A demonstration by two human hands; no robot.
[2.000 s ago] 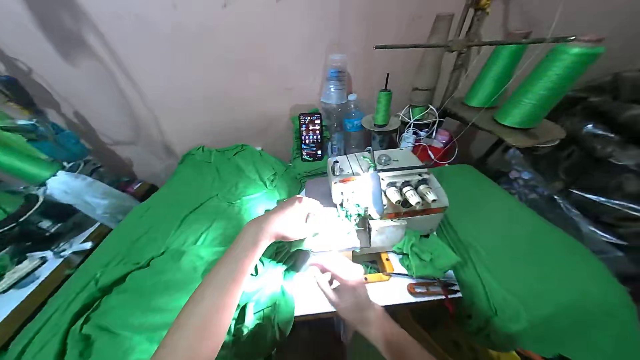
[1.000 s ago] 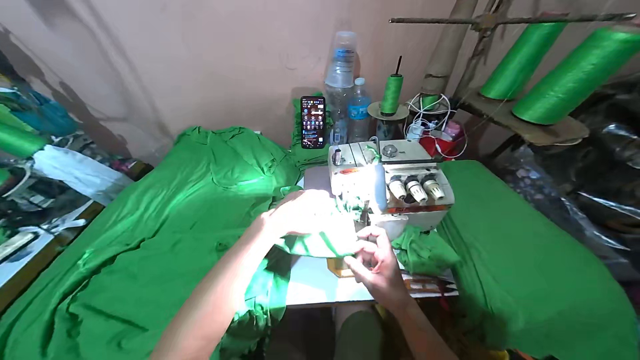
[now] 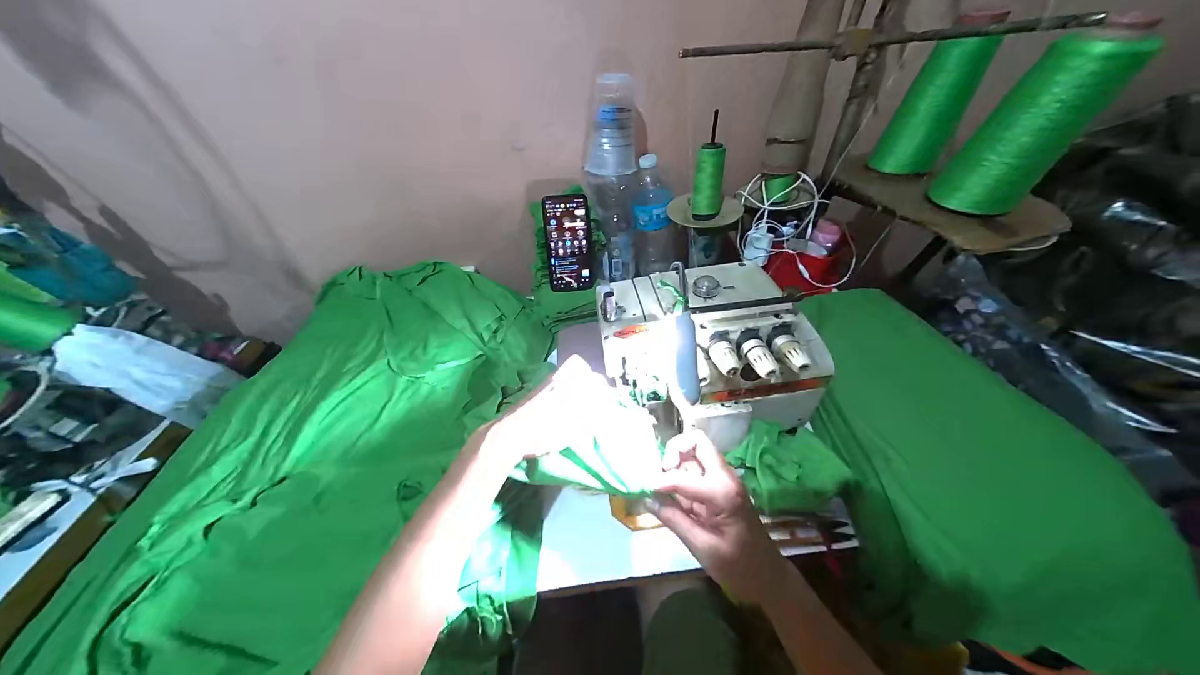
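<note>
A white overlock sewing machine (image 3: pixel 717 337) stands at the centre, its lamp washing out the needle area. My left hand (image 3: pixel 553 412) lies on green fabric (image 3: pixel 586 469) just left of the needle area; glare hides its fingertips. My right hand (image 3: pixel 703 497) pinches the right end of that fabric in front of the machine, between thumb and fingers. The fabric stretches between both hands over the white table edge (image 3: pixel 609 553). More green fabric (image 3: pixel 394 403) spreads out at the left, and a crumpled green piece (image 3: pixel 787 469) lies right of my right hand.
Large green thread cones (image 3: pixel 1041 122) stand on a wooden stand at the right. Behind the machine are a smartphone (image 3: pixel 568 242), a water bottle (image 3: pixel 652 211), stacked plastic cups (image 3: pixel 614 127) and a small thread spool (image 3: pixel 709 178). A green cloth pile (image 3: pixel 1012 487) covers the right side.
Two seconds ago both hands were low by the needle area; since then the fabric has been lifted and stretched between them. An orange-handled tool, earlier exposed near my right hand, is now mostly covered.
</note>
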